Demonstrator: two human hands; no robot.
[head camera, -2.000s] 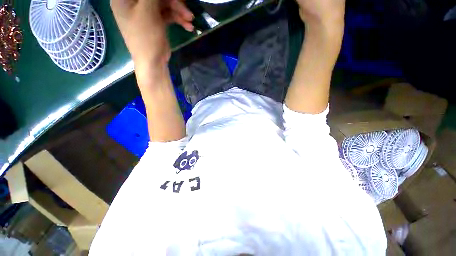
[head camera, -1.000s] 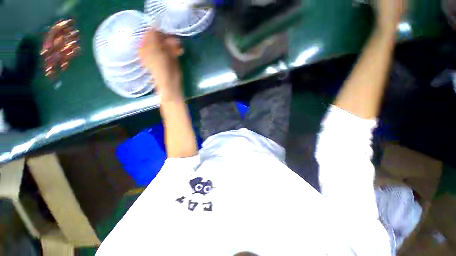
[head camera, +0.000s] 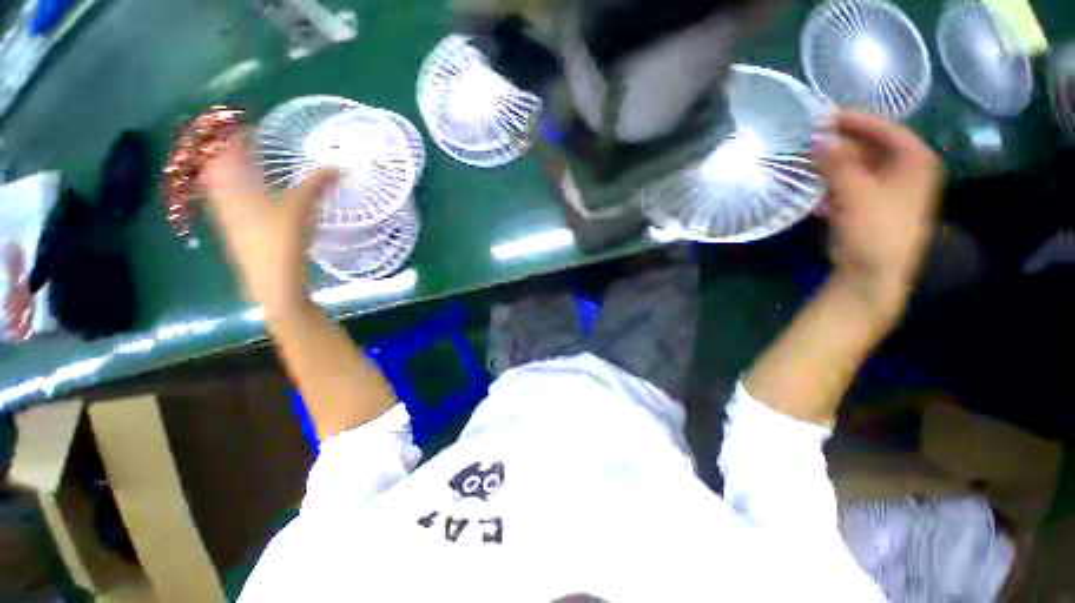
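Observation:
My left hand (head camera: 250, 206) is blurred, with its thumb spread from the fingers, at the edge of a pile of copper-coloured rings (head camera: 189, 165); no ring shows clearly in it. Beside it lies an overlapping stack of white fan grilles (head camera: 368, 177). My right hand (head camera: 878, 194) grips the right rim of a white grille (head camera: 754, 177) between thumb and fingers. That grille's left part is hidden by the dark press head (head camera: 637, 94), so its seat cannot be seen.
More white grilles lie left of the press (head camera: 474, 104) and at the back right (head camera: 866, 59) of the green bench (head camera: 472, 224). Black grilles (head camera: 94, 259) and a clear bag (head camera: 24, 236) lie far left. An open carton (head camera: 153, 495) and blue stool (head camera: 436, 365) are below the bench edge.
My left hand has moved left from the white stack to the copper rings. My right hand has come inward and now holds a grille at the press. The view has shifted, showing more bench.

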